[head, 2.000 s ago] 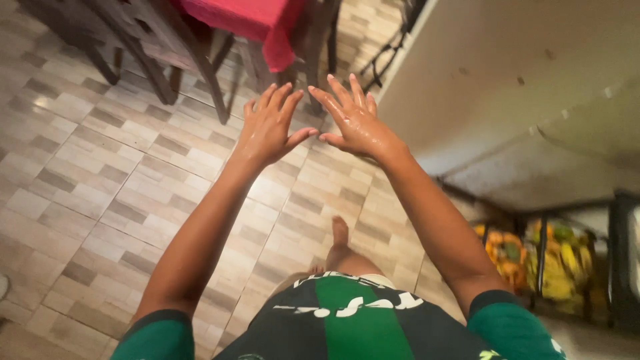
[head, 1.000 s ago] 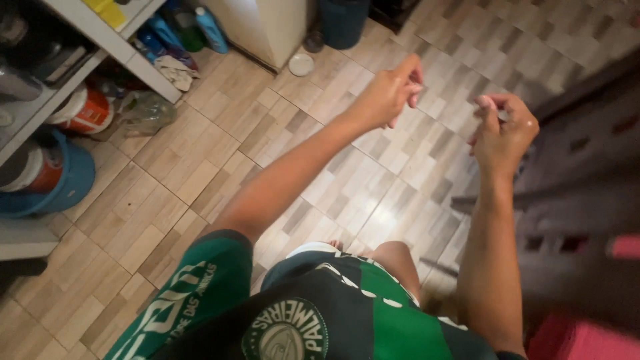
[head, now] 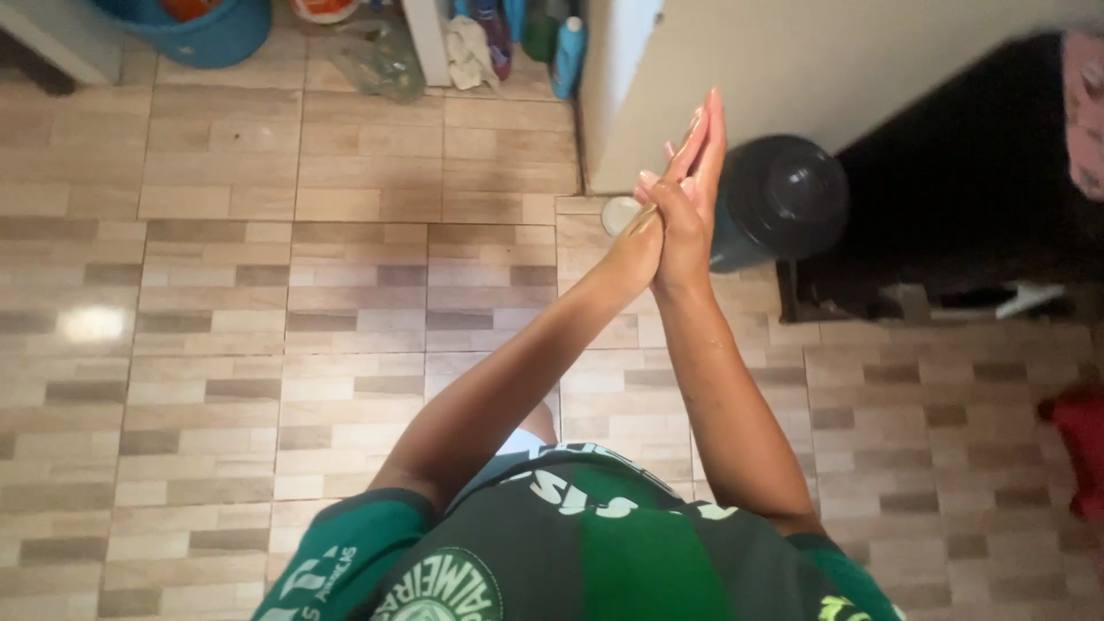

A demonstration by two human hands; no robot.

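My left hand (head: 642, 233) and my right hand (head: 687, 216) are pressed together palm to palm, right of the view's middle, over the tiled floor. The right thumb lies across the left hand, and the fingers point away from me. The skin looks wet or glossy. No object shows between the palms, though the surfaces that touch are hidden. Just beyond the wrists, on the floor, lies a small white round lid or dish (head: 619, 216). A dark lidded bin (head: 780, 198) stands close to the right of the hands.
A blue plastic tub (head: 207, 34), a clear plastic bottle (head: 384, 65), a whitish cloth (head: 468, 53) and a light-blue bottle (head: 569, 59) are along the far edge. A pale cabinet or appliance (head: 776, 69) rises behind the bin. Dark furniture (head: 949, 198) is at the right, red cloth (head: 1082, 448) below it.
Both hands were apart one and two seconds ago; now they are together. Two seconds ago the fingers were spread; one second ago they were curled. The view has swung widely across the room.
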